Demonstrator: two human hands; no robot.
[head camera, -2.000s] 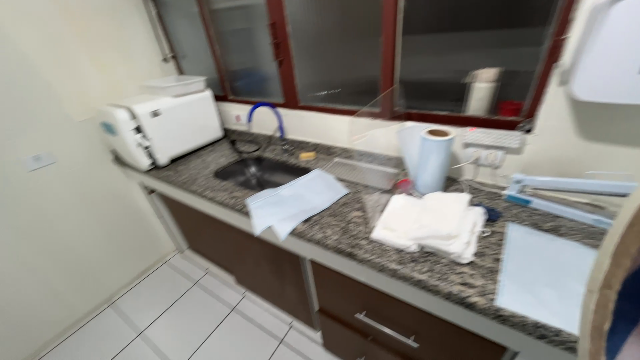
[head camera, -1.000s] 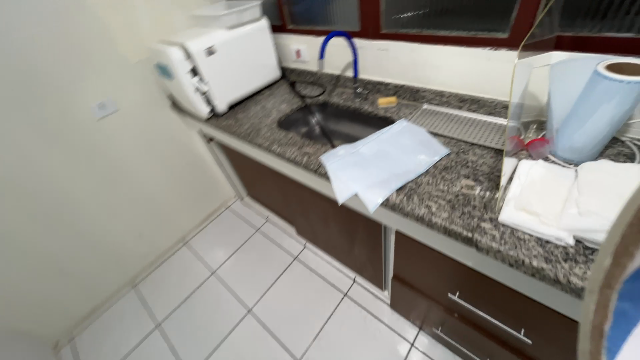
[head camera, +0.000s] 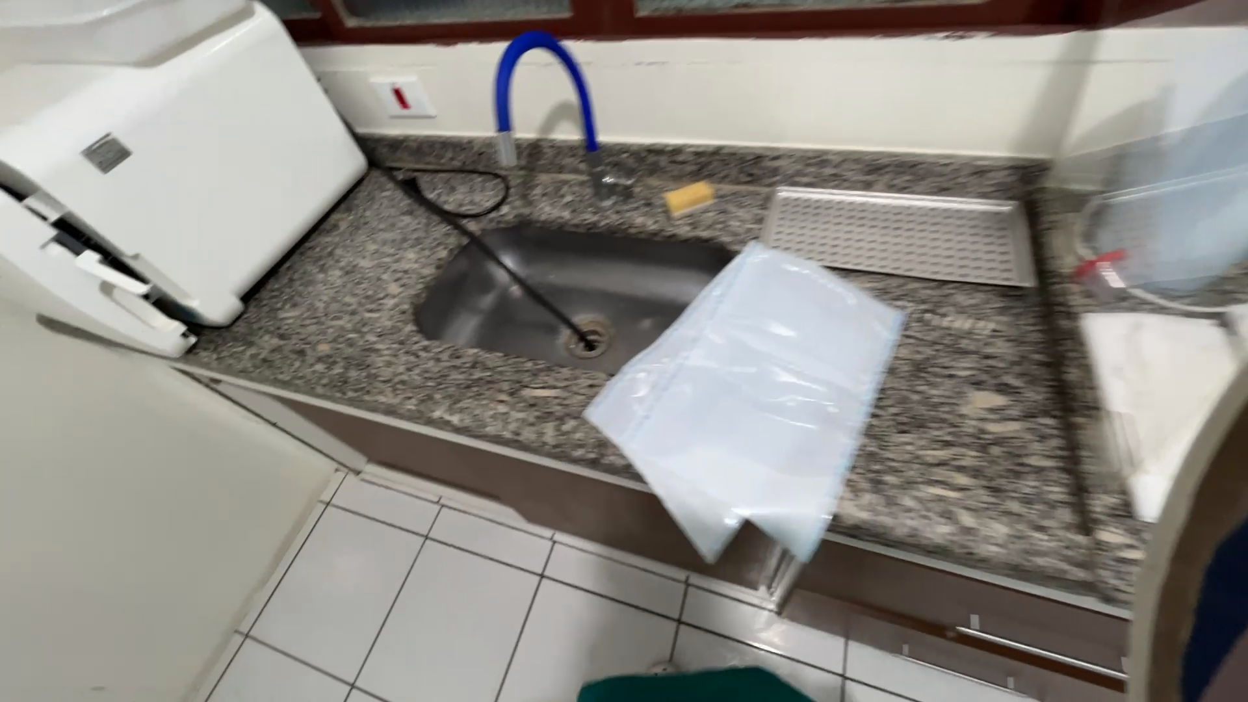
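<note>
Neither my left hand nor my right hand shows in the head view. Light blue and clear plastic sheets or pouches (head camera: 760, 390) lie on the granite countertop (head camera: 955, 419), overlapping the sink's front right side and hanging over the counter's front edge. The steel sink (head camera: 478, 292) has a thin black hose (head camera: 507, 268) running to its drain. A faucet with a blue flexible spout (head camera: 534, 41) stands behind it. To its right are a yellow sponge (head camera: 690, 198) and a perforated metal tray (head camera: 897, 234).
A white boxy appliance (head camera: 205, 146) stands at the left. Beyond a clear upright panel at the right are white folded cloths (head camera: 1150, 390) and a blurred pale blue roll (head camera: 1180, 214). A drawer handle (head camera: 1038, 653) juts from the cabinet. Green fabric (head camera: 692, 685) shows at the bottom edge.
The view has swung left and come nearer to the sink. The sheets lie over the counter's edge in all the frames; no object has plainly moved.
</note>
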